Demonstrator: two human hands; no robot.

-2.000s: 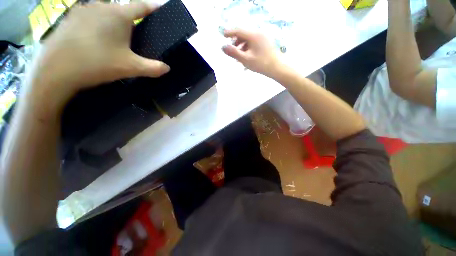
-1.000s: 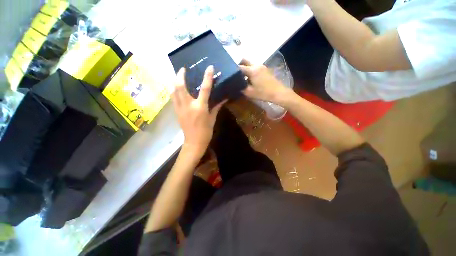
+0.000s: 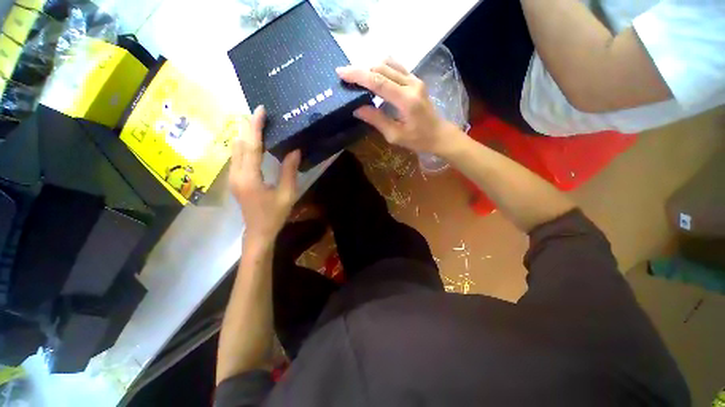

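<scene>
A black gift box [image 3: 298,75], finely patterned with white lettering on its lid, is at the table's front edge with the lid down. My left hand [image 3: 262,179] grips its near left corner, fingers on the lid and thumb at the front side. My right hand [image 3: 405,107] grips its right corner, fingers on top and thumb below. The box's underside is hidden. A yellow printed sleeve [image 3: 183,131] lies on the table just left of the box, not touched by my hands.
A yellow box [image 3: 99,83] and stacked black boxes [image 3: 67,230] stand at the left. Clear polybags [image 3: 342,14] lie behind the held box. A clear bag [image 3: 445,103] hangs at the table edge. A seated person's arm [image 3: 572,48] is at the right, above a red stool [image 3: 548,159].
Two seconds ago my left hand was over the open box and my right was near the polybags. Now both hold the closed box. Over the last second, the lid has come into fuller view.
</scene>
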